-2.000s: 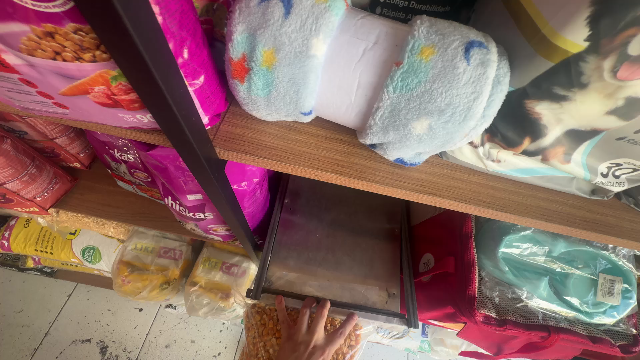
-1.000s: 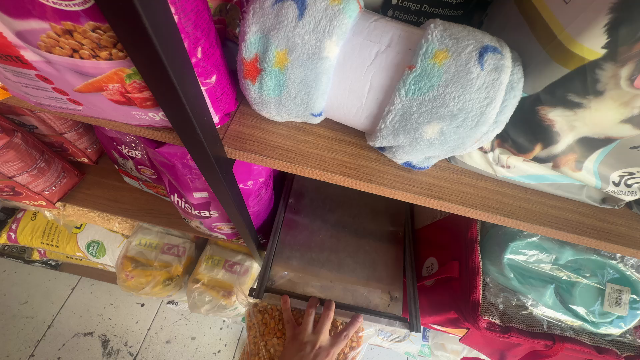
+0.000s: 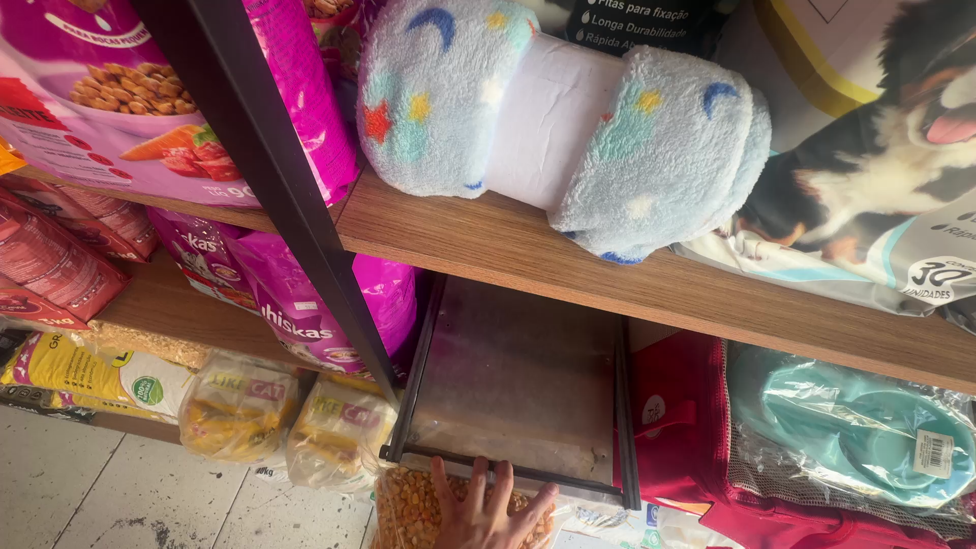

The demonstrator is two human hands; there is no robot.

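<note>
One hand, which looks like my left hand (image 3: pixel 488 507), reaches up from the bottom with its fingers spread. Its fingertips lie at the front edge of a dark-framed bin with a translucent panel (image 3: pixel 518 374), under the wooden shelf. Behind and around the fingers is a clear bag of corn kernels (image 3: pixel 412 507), partly hidden by the hand. Whether the fingers press on the bag or the frame I cannot tell. The other hand is outside the view. A rolled light-blue fleece blanket (image 3: pixel 427 107) with a white paper band rests on the shelf above.
A wooden shelf (image 3: pixel 686 301) crosses above the hand, and a black metal post (image 3: pixel 267 152) slants at left. Purple Whiskas bags (image 3: pixel 305 305) and wrapped packs (image 3: pixel 240 404) stand left. At right are a red fabric carrier (image 3: pixel 679 427) and wrapped teal bowls (image 3: pixel 862 435).
</note>
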